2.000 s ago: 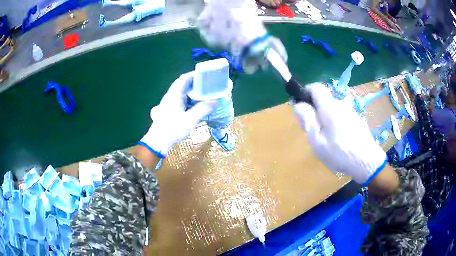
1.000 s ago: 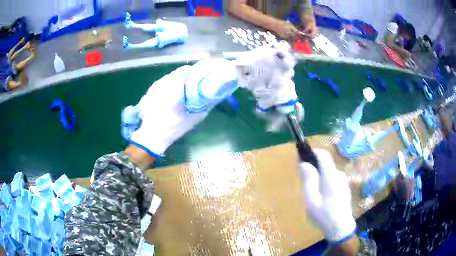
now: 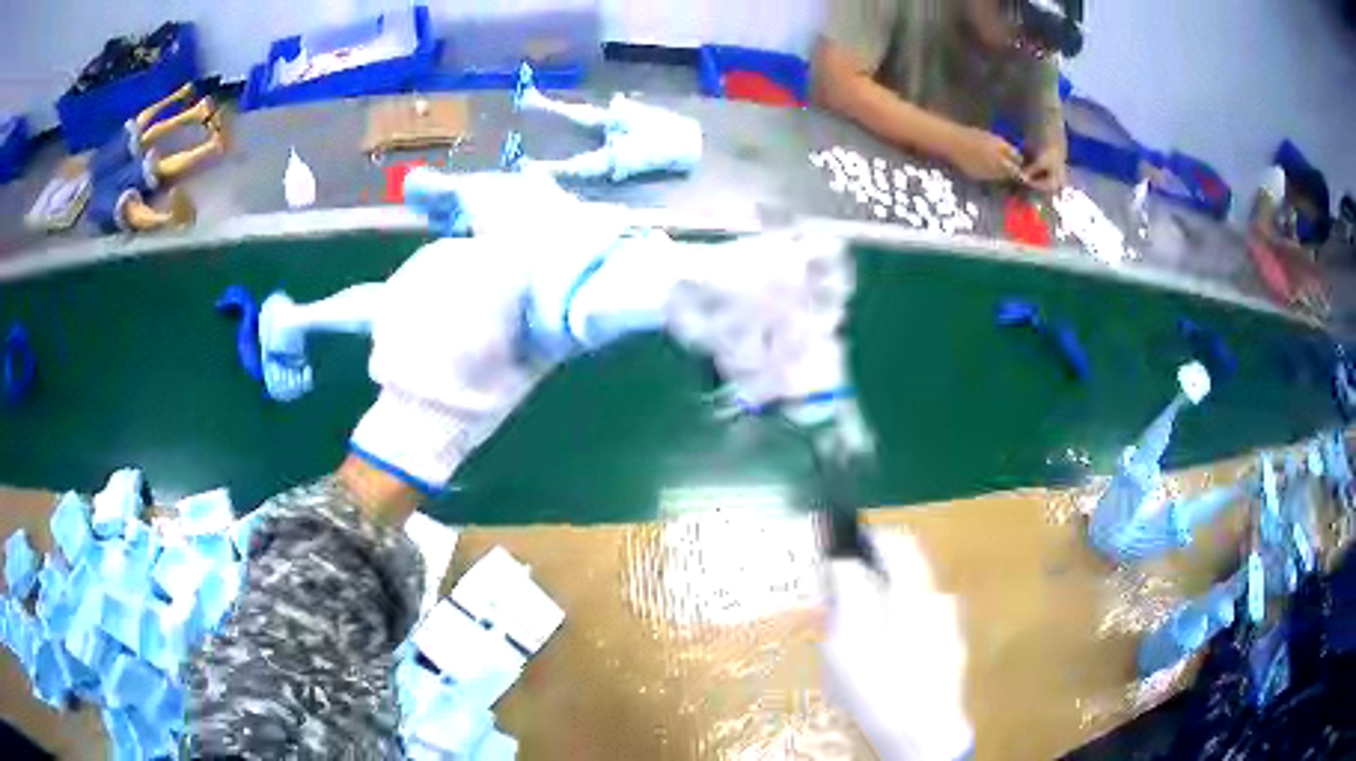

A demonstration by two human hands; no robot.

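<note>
My left hand [image 3: 461, 320], in a white glove with a blue cuff edge, grips a light-blue lower body [image 3: 335, 309] above the green belt, its feet pointing left. The pale-blue waist insert [image 3: 617, 298] sits at its right end. My right hand [image 3: 892, 639], gloved and blurred, is shut on the black handle of a hammer [image 3: 843, 528]. The hammer's padded white head [image 3: 773, 312] is against or right beside the insert; contact is too blurred to tell.
Pale-blue inserts [image 3: 127, 595] are heaped at left on the tan bench [image 3: 714, 610]. More light-blue lower bodies [image 3: 1145, 506] lie at right. The green belt [image 3: 937, 431] carries dark-blue parts [image 3: 1048, 335]. A person [image 3: 952, 89] works opposite beside small white parts [image 3: 892, 190].
The lower body has gone from upright to lying sideways, insert end right. The hammer head has come down from above to the insert. The view has tilted up, showing more of the far bench.
</note>
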